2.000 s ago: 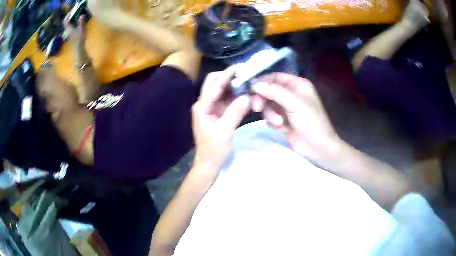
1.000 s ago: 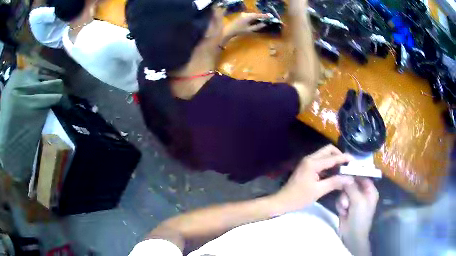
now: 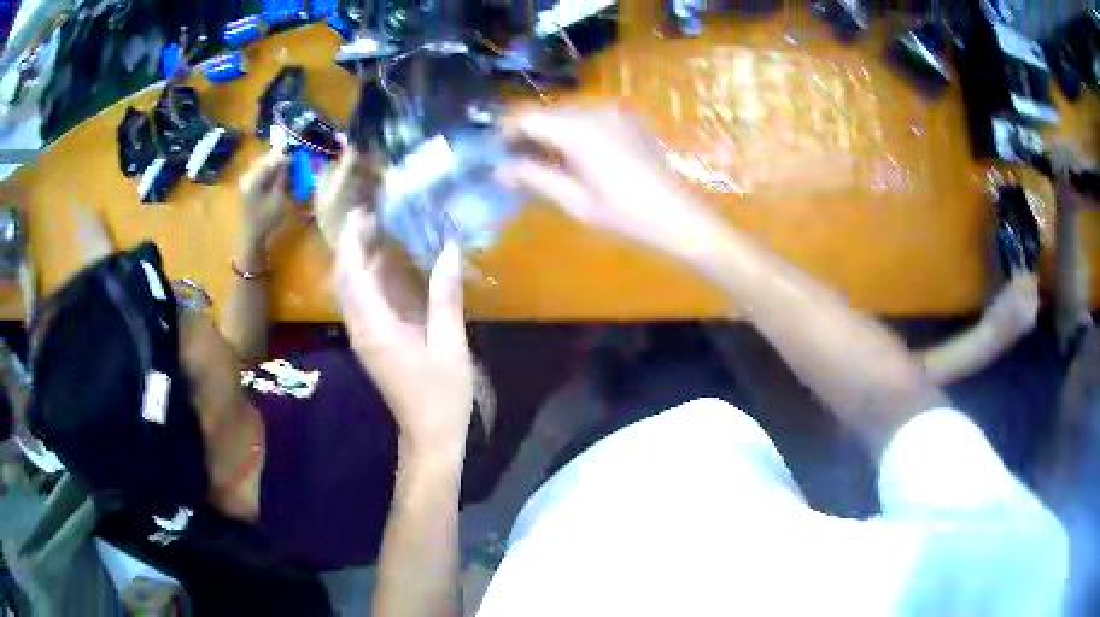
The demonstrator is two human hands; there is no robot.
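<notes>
A blurred unit, with a black part (image 3: 425,106) at its far side and a pale, bluish block (image 3: 440,199) at its near side, is between my hands over the bench's near part. My left hand (image 3: 404,331) is at its near left side, with finger and thumb against it. My right hand (image 3: 603,175) is at its right edge, fingertips on it. Blur hides the exact grip, any wires and the face of the block.
The orange-brown bench (image 3: 579,277) curves across the view. Black units with pale edges (image 3: 211,154) lie at its left, more along the far side, with blue pieces (image 3: 226,66). A neighbour in dark clothing (image 3: 326,458) works close at left. Another person's arm (image 3: 995,328) is at right.
The view has swung back right from the neighbour. My hands and the unit have moved forward, from the bench's near edge to over the bench. My hands are farther apart.
</notes>
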